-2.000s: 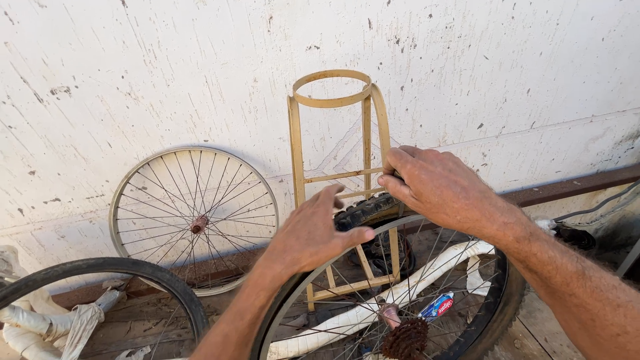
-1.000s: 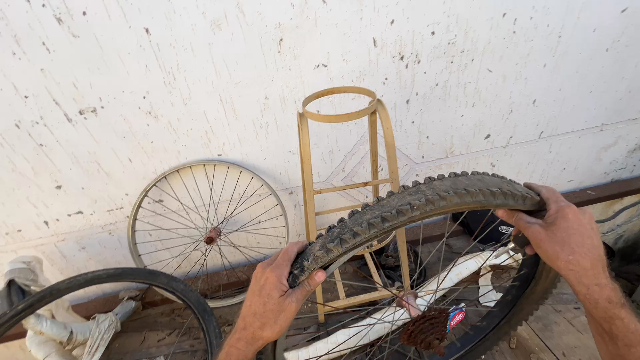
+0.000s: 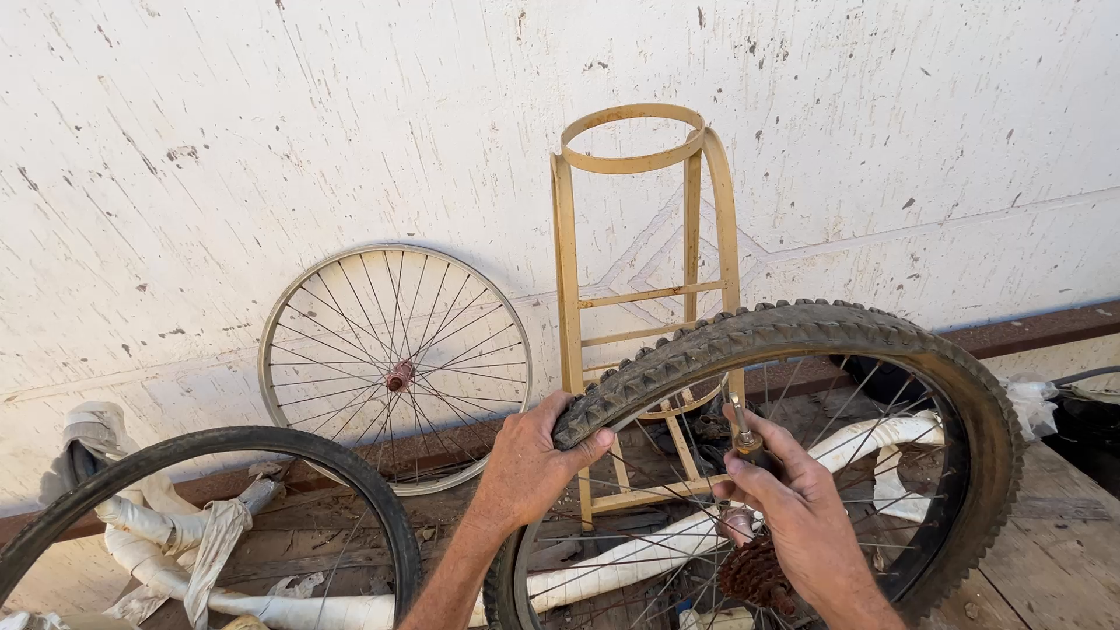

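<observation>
A bicycle wheel with a knobby tyre [image 3: 875,331] stands upright in front of me, its bead lifted off the rim along the top left. My left hand [image 3: 538,464] grips that tyre at its upper left, thumb on the inner edge. Inside the wheel, in front of the spokes, my right hand [image 3: 787,499] holds a small tool with a metal tip [image 3: 745,437], perhaps a screwdriver; most of its handle is hidden by the fingers. Just below that hand is a rusty cassette of sprockets [image 3: 754,576], partly covered by the wrist.
A bare spoked wheel [image 3: 398,374] leans on the stained white wall [image 3: 420,114]. Behind the tyre stands a yellow metal frame with a ring [image 3: 634,164]. A thin black tyre [image 3: 385,503] is at lower left, beside a wrapped white tube [image 3: 166,534]. Wooden planks [image 3: 1041,525] lie underneath.
My right hand has left the tyre's upper right and is now inside the wheel with a small tool in it. My left hand still grips the tyre.
</observation>
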